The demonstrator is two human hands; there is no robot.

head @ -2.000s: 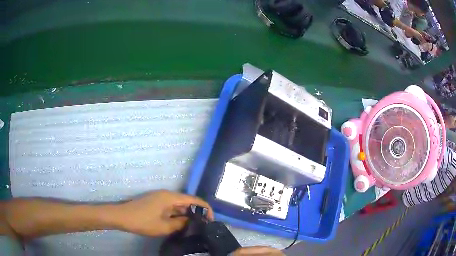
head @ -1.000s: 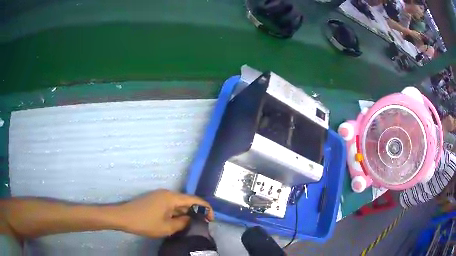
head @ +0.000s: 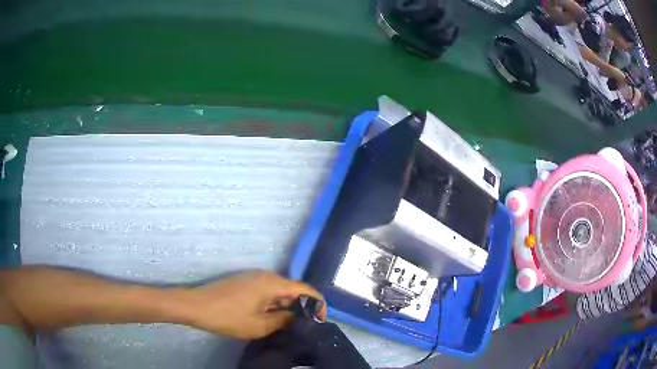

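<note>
My left hand (head: 263, 304) reaches in from the left edge and pinches a small dark headband end (head: 310, 308) between thumb and fingers. Below it, partly cut off by the bottom edge, is a black rounded ear cup (head: 268, 353). A thick black rod-shaped body (head: 333, 346), which looks like an electric screwdriver, lies against or over the cup; its tip is hidden. My right hand is out of the picture. A silver-and-black box (head: 432, 230), possibly a screw feeder, stands right of my left hand.
The box sits in a blue tray (head: 325, 209) with a thin black cord. White foam sheet (head: 173, 202) lies under my left arm. A pink fan (head: 582, 230) is right of the tray. Headphones (head: 418, 25) lie on the green surface beyond. Other workers' hands (head: 609, 68) show at top right.
The rod-shaped body stood apart from the cup a second ago and is now against it. My right hand's edge, visible two seconds ago, is gone. The scene has shifted slightly right in view.
</note>
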